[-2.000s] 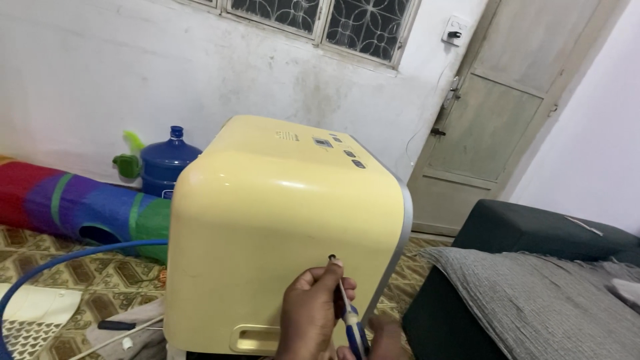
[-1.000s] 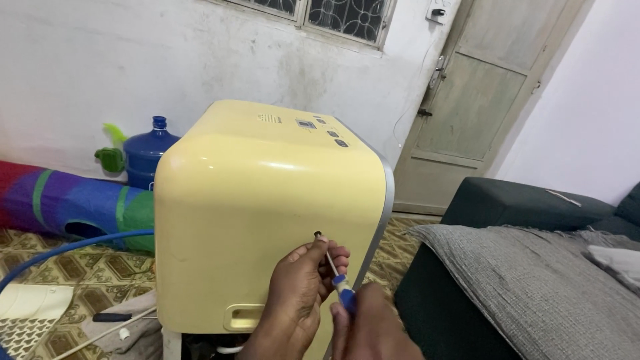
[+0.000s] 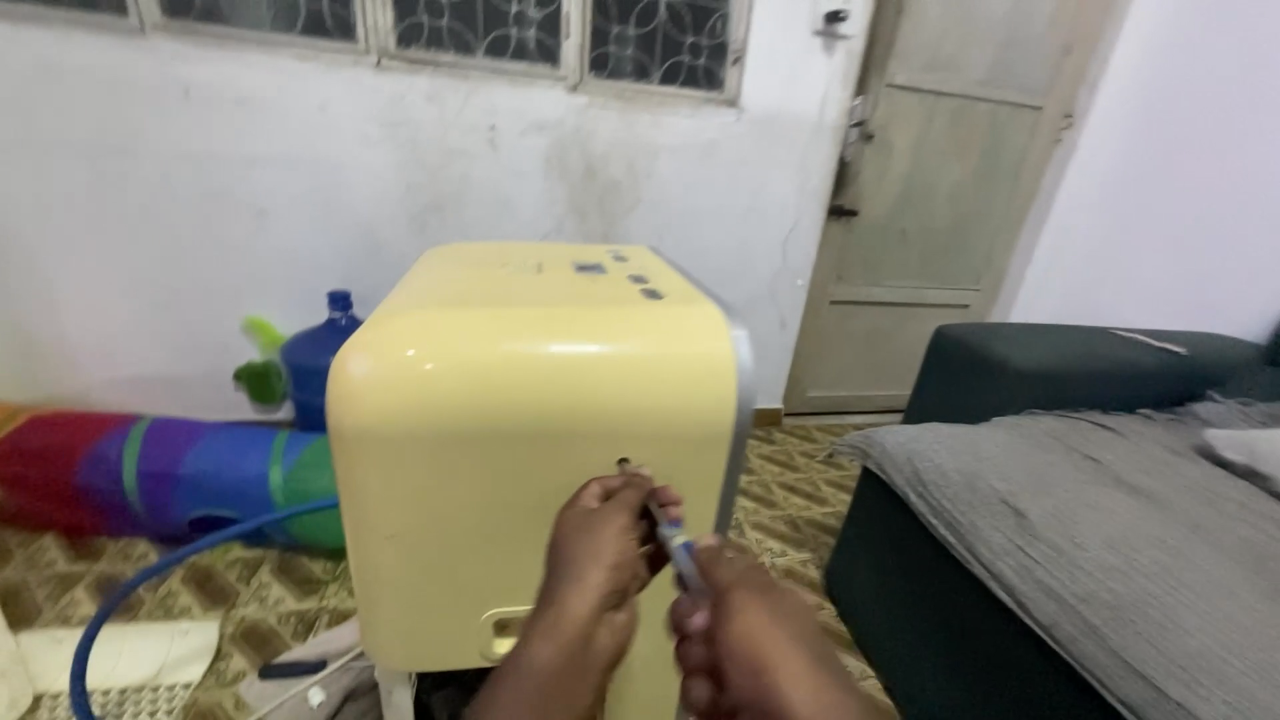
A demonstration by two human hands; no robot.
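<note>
A pale yellow appliance housing [image 3: 530, 400] with rounded edges and dark buttons on top stands in front of me. In its side panel is a small dark hole or screw head [image 3: 624, 463]. My right hand [image 3: 740, 620] grips the blue and clear handle of a screwdriver [image 3: 680, 550], whose shaft points up toward that spot. The fingers of my left hand [image 3: 605, 540] pinch around the front of the shaft, close to the panel. The screwdriver's tip is hidden by my left fingertips, so whether it touches the panel cannot be told.
A blue hose [image 3: 150, 570] curves to the appliance from the left. Behind are a colourful play tunnel [image 3: 190, 470] and a blue water jug [image 3: 315, 360]. On the floor lie a dark-handled tool [image 3: 292, 668] and a white perforated panel [image 3: 120, 655]. A sofa with a grey cover [image 3: 1060, 500] stands right.
The screwdriver stays in my right hand and my left fingers remain at its front end, near the same spot on the panel. The view has shifted.
</note>
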